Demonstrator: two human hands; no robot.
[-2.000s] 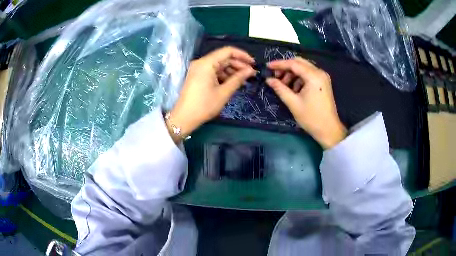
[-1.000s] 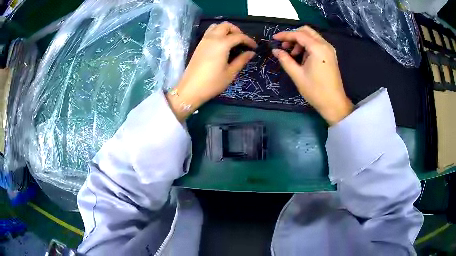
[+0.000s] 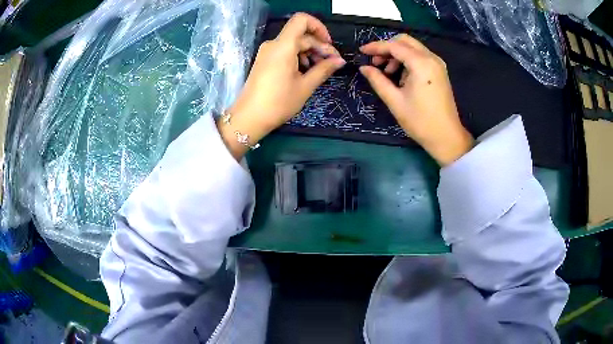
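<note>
My left hand (image 3: 285,77) and my right hand (image 3: 413,87) are raised over the black mat (image 3: 497,101), fingertips close together. The right thumb and fingers pinch a tiny black piece (image 3: 365,60). The left thumb and fingertips are pinched together; a thin pin seems to stick out from them towards the black piece, but it is blurred. Loose silvery pins (image 3: 329,107) lie scattered on the mat below the hands. A black square frame with an open window (image 3: 287,188) lies on the green bench between my forearms.
A large clear plastic bag (image 3: 114,134) lies open at left. Another bunched clear bag (image 3: 507,37) is at the back right. A tan cardboard sheet with black frames (image 3: 600,154) stands at far right. A pale paper slip (image 3: 366,8) is behind the mat. The bench's front edge (image 3: 343,253) is near my body.
The view has shifted, so the bench sits higher in the picture than two seconds ago. Both hands stay over the pins; the left fingertips have changed their pinch slightly.
</note>
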